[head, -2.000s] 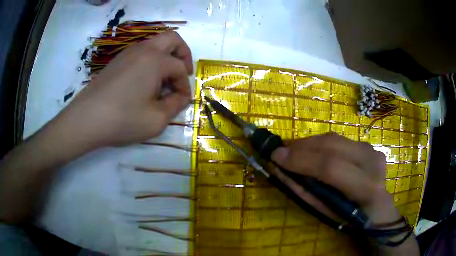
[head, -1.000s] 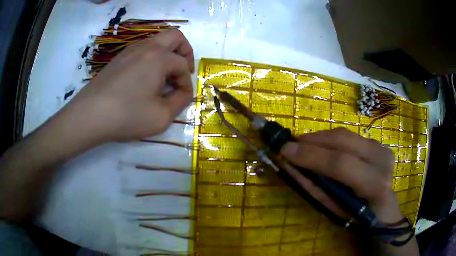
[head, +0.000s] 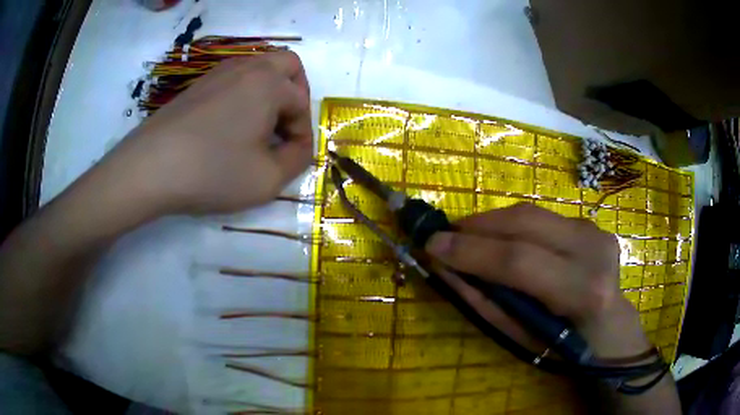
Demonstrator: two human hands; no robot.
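Observation:
A glossy yellow sheet (head: 357,312) with brown grid lines lies on the white bench. My right hand (head: 527,255) holds the black soldering iron (head: 426,223), its tip at the sheet's upper left edge, with a thin guide tube alongside. My left hand (head: 235,134) is closed at that edge; a short bit of lead wire (head: 318,162) shows between its fingers and the sheet, and the rest is hidden by the hand. Several thin red-brown lead wires (head: 264,275) stick out past the sheet's left edge, below my left hand.
A pile of red and yellow wires (head: 195,65) lies behind my left hand. A bundle with white ends (head: 596,166) lies on the sheet's far right. A brown carton (head: 584,49) stands beyond the sheet. Black equipment (head: 710,275) is at the right edge.
The iron's tip lifted slightly up and right, then came back down and left to the sheet's edge. My left hand has shifted slightly, still closed at the same place.

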